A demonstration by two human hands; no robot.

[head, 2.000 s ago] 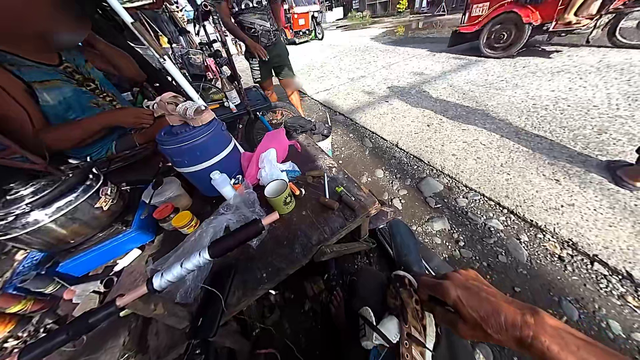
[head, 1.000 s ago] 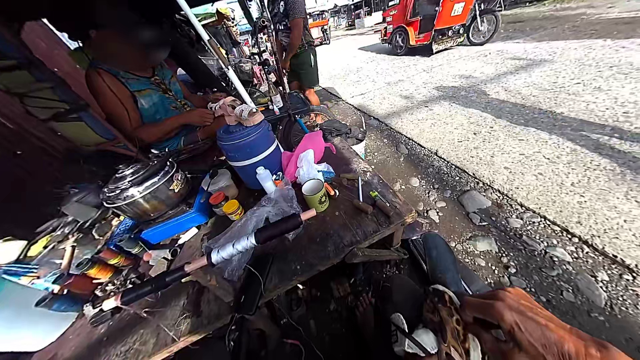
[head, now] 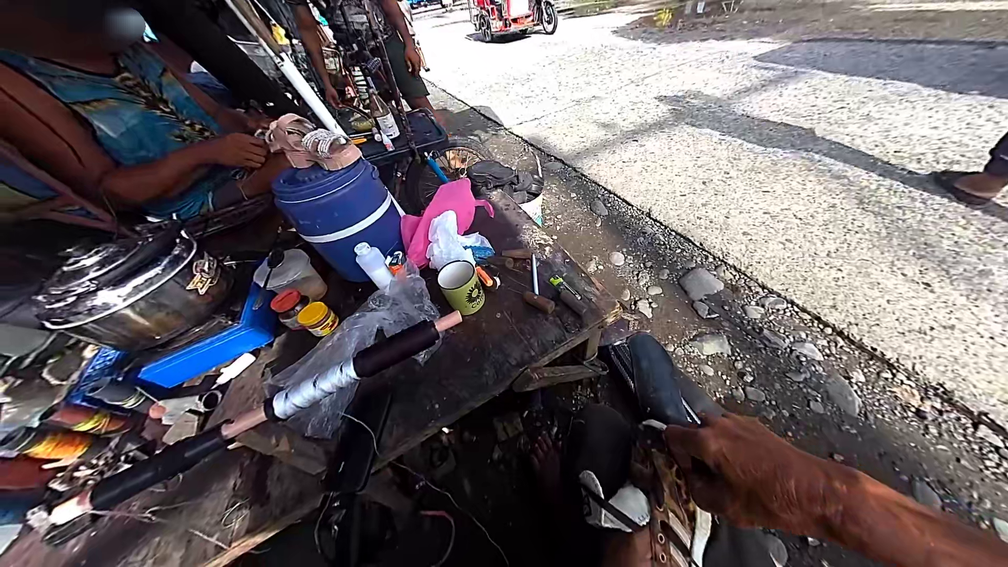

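My right hand (head: 728,465) enters from the lower right, its fingers curled on the edge of a worn shoe (head: 669,504) with a brown patterned part and white edging. A black and white piece (head: 610,472) lies against it, and a dark shoe-like item (head: 657,378) is just above. My left hand does not show. On the wooden table (head: 504,339) a rod wound with black and white thread (head: 315,386) lies slantwise, near a green mug (head: 461,288) and a clear plastic bag (head: 378,315). Wooden-handled tools (head: 539,302) lie at the table's right end.
A blue water jug (head: 342,213), a metal pot (head: 126,283), a blue tray (head: 209,354) and small jars (head: 317,318) crowd the table's left side. Another person (head: 134,126) sits behind it, a second stands farther back. Stones (head: 701,283) line the road, where a red tricycle (head: 516,16) shows.
The red tricycle has moved away along the road. My right hand stays at the shoe. The view has shifted.
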